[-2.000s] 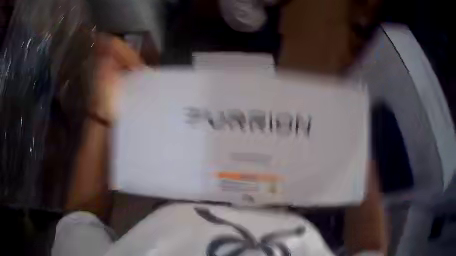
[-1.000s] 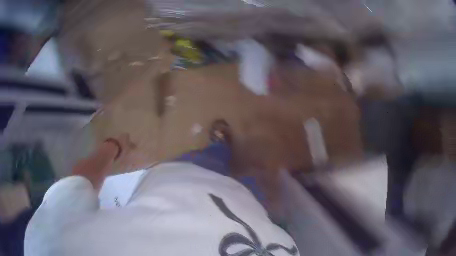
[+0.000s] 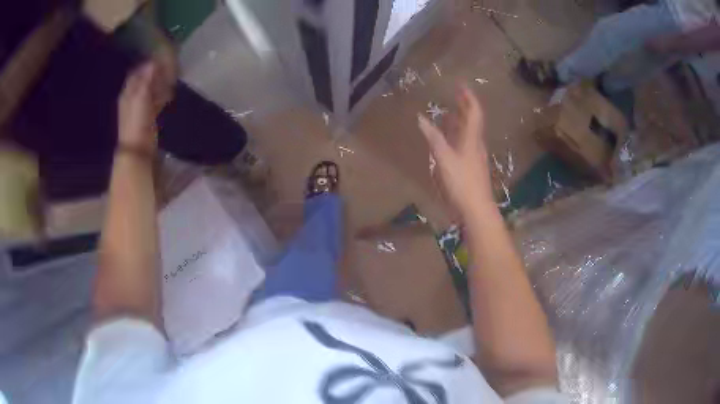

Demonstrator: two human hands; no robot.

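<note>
My left hand (image 3: 142,106) is raised at the upper left, blurred, in front of dark material, with nothing seen in it. My right hand (image 3: 462,154) is raised over the floor at centre right, thumb and fingers apart and empty. A white retail box (image 3: 207,264) with small FURRION print lies at my left side beside my leg, partly behind my left forearm. Neither hand visibly touches it.
White boxes with dark panels (image 3: 339,67) stand ahead. Brown cardboard with white scraps (image 3: 387,268) covers the floor. A small open brown carton (image 3: 580,130) and a person's leg (image 3: 608,55) are upper right. Clear wrinkled film (image 3: 616,252) is at right; a dark seat-like shape (image 3: 197,126) is left.
The labelled box held up between my hands two seconds ago is no longer in them. The view has swung round to the floor and stacked boxes, and both arms are now raised forward.
</note>
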